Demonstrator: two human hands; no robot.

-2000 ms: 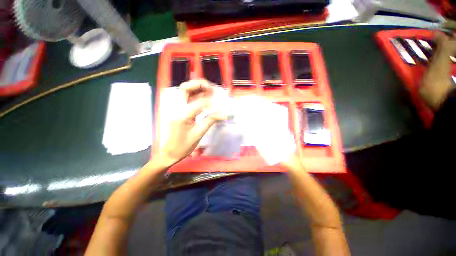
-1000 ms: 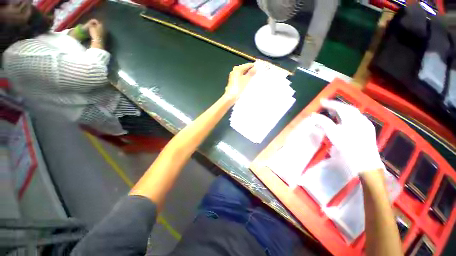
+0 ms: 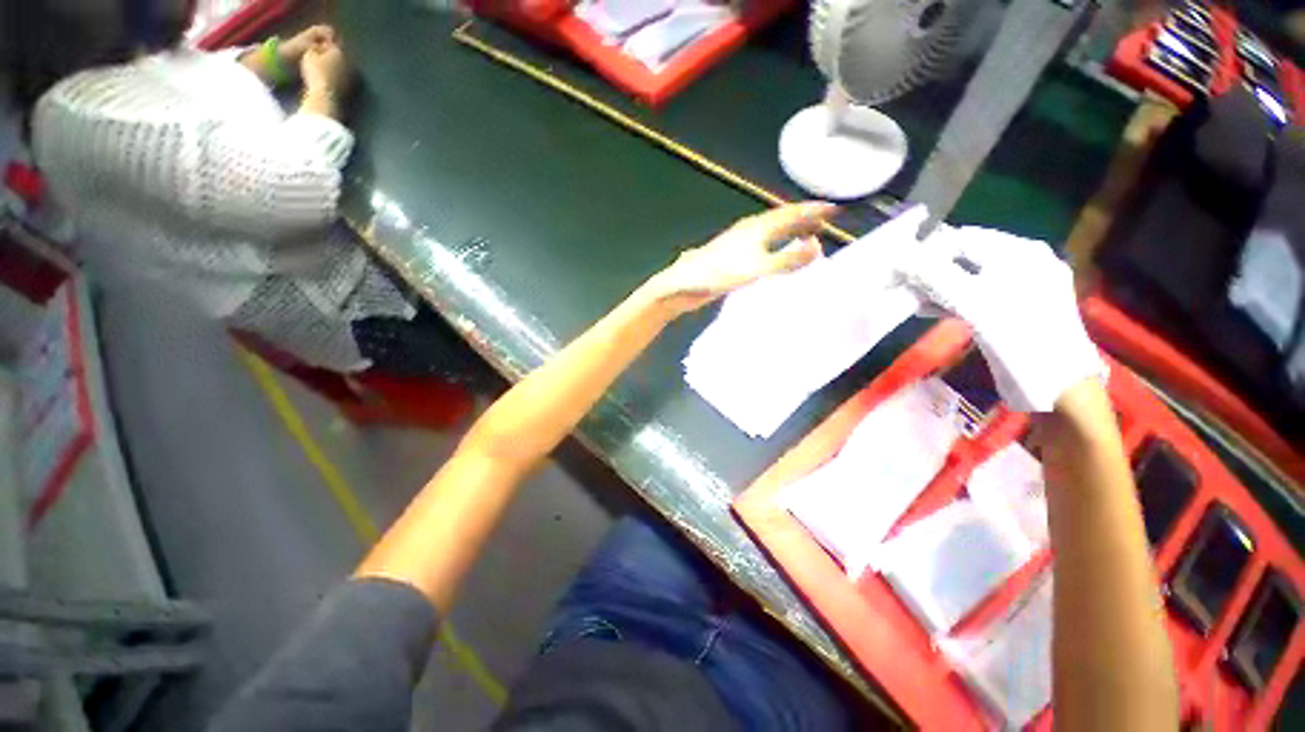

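My bare left hand [image 3: 744, 260] is at the upper left edge of the white stack of empty bags [image 3: 787, 350], fingers apart. My right hand [image 3: 1009, 303] in a white glove is at the stack's upper right end; a dark thin edge shows by its fingertips, and whether it grips a phone or a bag cannot be told. The red tray [image 3: 802, 543] lies to the right, with pale bagged phones [image 3: 952, 558] in its near pockets and bare dark phones [image 3: 1214, 561] in others. My right forearm hides part of the tray.
A white desk fan [image 3: 844, 149] and a grey metal post [image 3: 1002, 107] stand beyond the bags. A thin yellow-brown strip [image 3: 616, 112] runs along the bench. A person in white knit [image 3: 186, 165] sits at the left. A black liner [image 3: 1188, 243] lies at the right.
The view first swung left from over the tray, then shifted slightly. My right hand has moved from the tray to the stack's upper end. My left fingers have spread.
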